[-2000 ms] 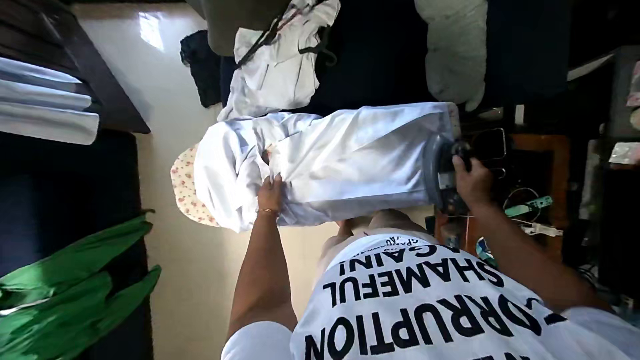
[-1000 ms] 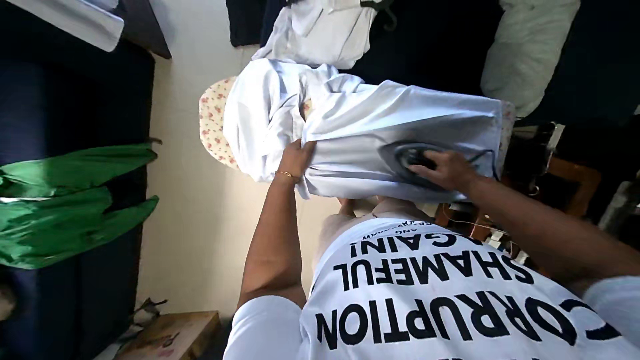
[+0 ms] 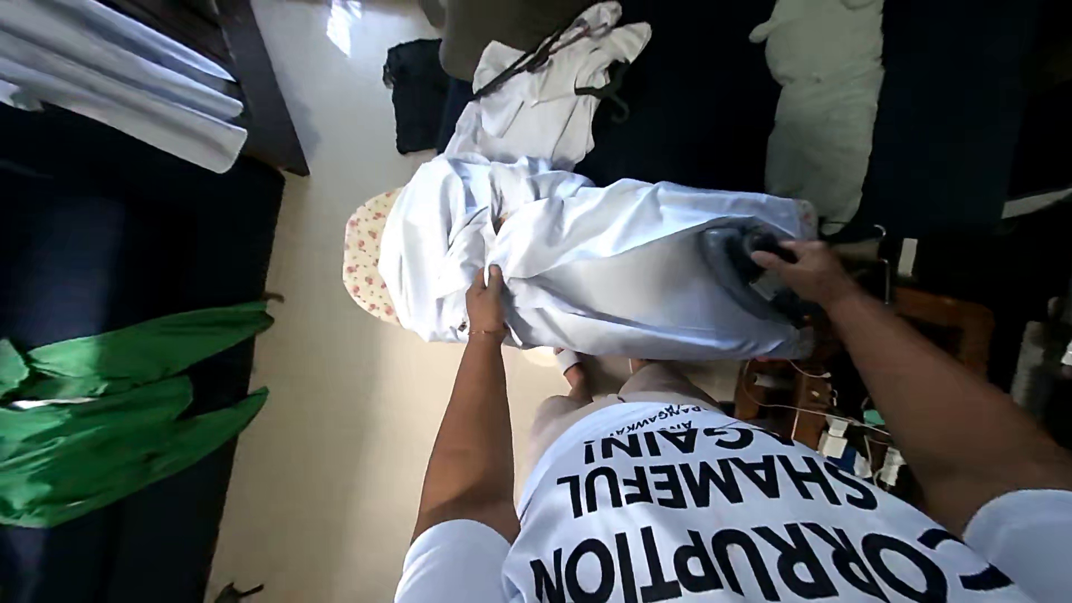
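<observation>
A white cloth garment (image 3: 620, 260) lies spread over an ironing board with a floral cover (image 3: 367, 255), whose rounded end shows on the left. The garment is bunched at the left and flatter at the right. My left hand (image 3: 487, 306) grips a fold of it near the board's close edge. My right hand (image 3: 800, 266) is closed around the handle of a dark clothes iron (image 3: 727, 260), which rests on the cloth near the right end of the board. Part of the iron is hidden by my hand.
Beyond the board lie a white garment (image 3: 540, 100) with a dark hanger (image 3: 607, 88) and a pale rolled cloth (image 3: 825, 109). Green cloth (image 3: 134, 402) lies on a dark surface at left. Cords and a wooden piece of furniture (image 3: 946, 322) stand at right, beside the board.
My right hand has moved the iron from nearer the middle of the cloth toward the board's right end since one second ago. My left hand still holds the cloth. The view has shifted.
</observation>
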